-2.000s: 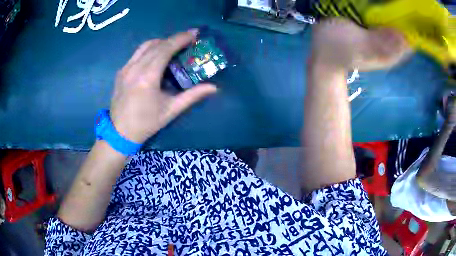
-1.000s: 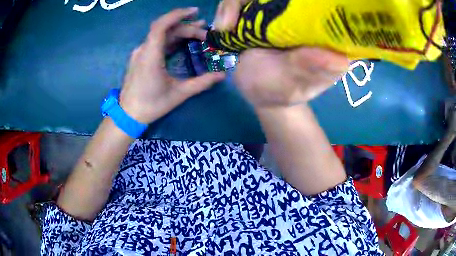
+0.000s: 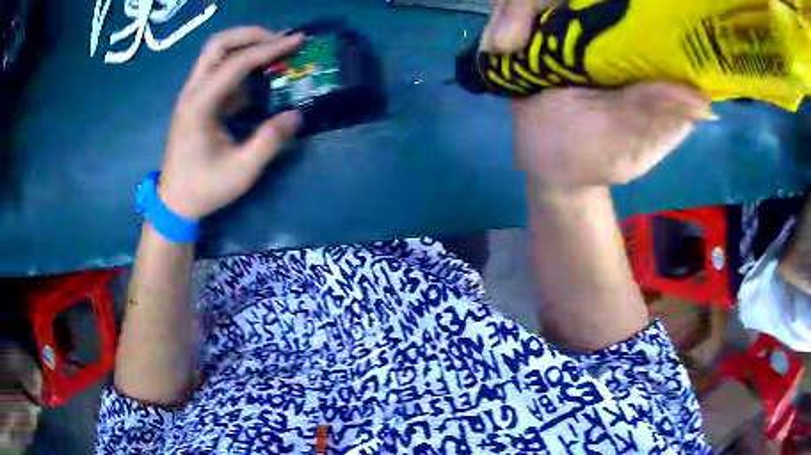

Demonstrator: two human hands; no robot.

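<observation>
A black housing point(image 3: 360, 84) with a green circuit board point(image 3: 311, 71) facing up lies on the dark green bench top, left of centre, slightly blurred. My left hand point(image 3: 218, 124), with a blue wristband, holds the housing's left side between thumb and fingers. My right hand point(image 3: 596, 124) is wrapped around the black-striped grip of a yellow electric screwdriver point(image 3: 711, 44). The driver lies sideways with its black nose toward the housing, apart from it. Its tip is too blurred to make out.
A pile of white strips point(image 3: 147, 27) lies at the back left. Part of a metal box point(image 3: 445, 4) shows at the top edge. Red stools point(image 3: 76, 342) stand below the bench on both sides. A person in white point(image 3: 774, 307) is partly visible at the right edge.
The driver was over the board one second ago; my right hand has drawn it right, away from the housing. My left hand and the housing have shifted left in view.
</observation>
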